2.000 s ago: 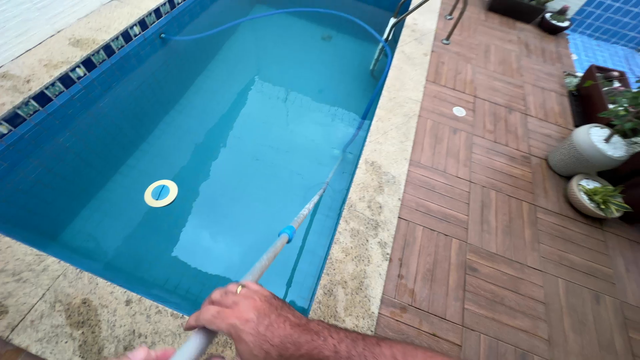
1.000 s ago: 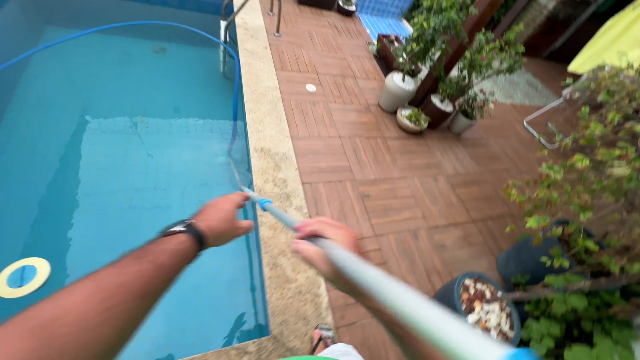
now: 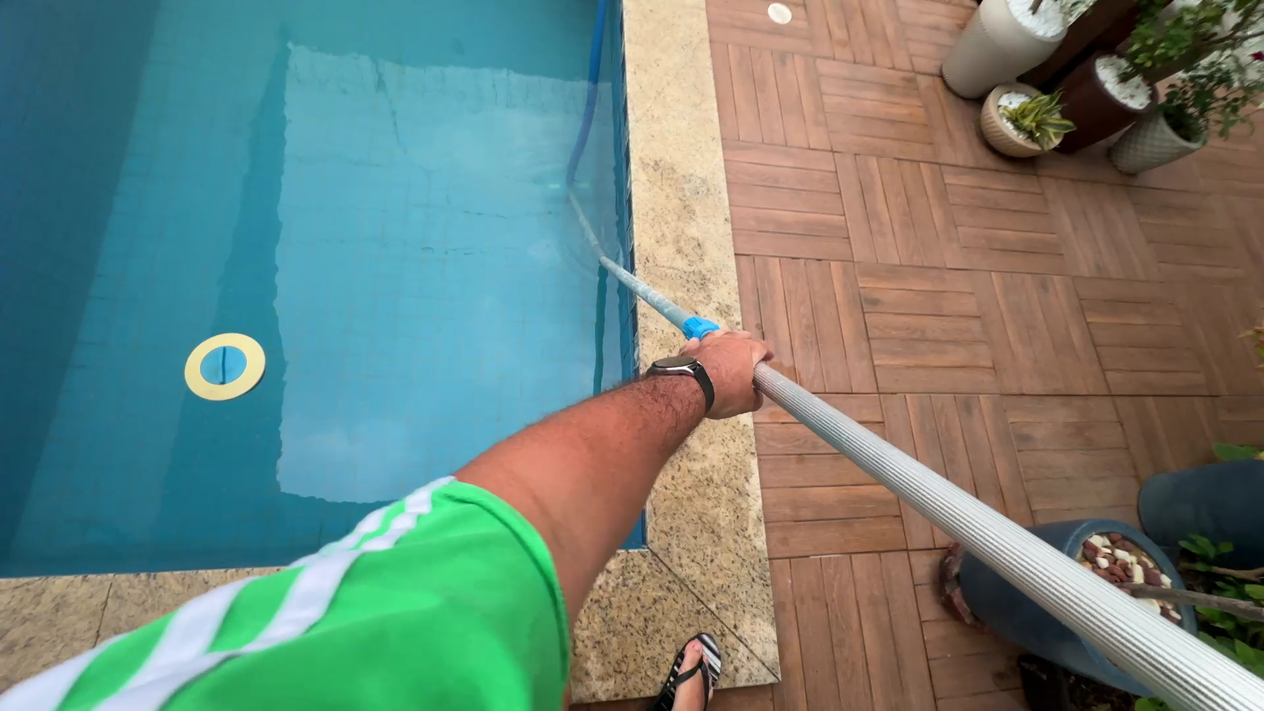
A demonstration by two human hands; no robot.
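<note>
My left hand (image 3: 729,371), with a dark watch on its wrist, is closed around a ribbed metal telescopic pole (image 3: 918,481) just behind its blue locking collar (image 3: 700,327). The pole slants across the pool's stone edge; its thin far end dips into the water, and what is fixed to it cannot be made out. A blue hose (image 3: 590,94) runs in the water near that end, along the pool's right wall. The pole's thick end leaves the view at the lower right. My right hand is out of view.
A round cream-and-blue fitting (image 3: 225,366) shows in the pool (image 3: 434,286). Speckled stone coping (image 3: 683,197) borders wood-look deck tiles (image 3: 800,316). Potted plants stand upper right; a blue pot of pebbles (image 3: 1076,602) is under the pole. My sandalled foot (image 3: 693,673) is on the coping.
My left hand, open beside the pole one second ago, now grips it near the collar. My right hand, on the pole then, has left the view. The view has swung right since the first frame.
</note>
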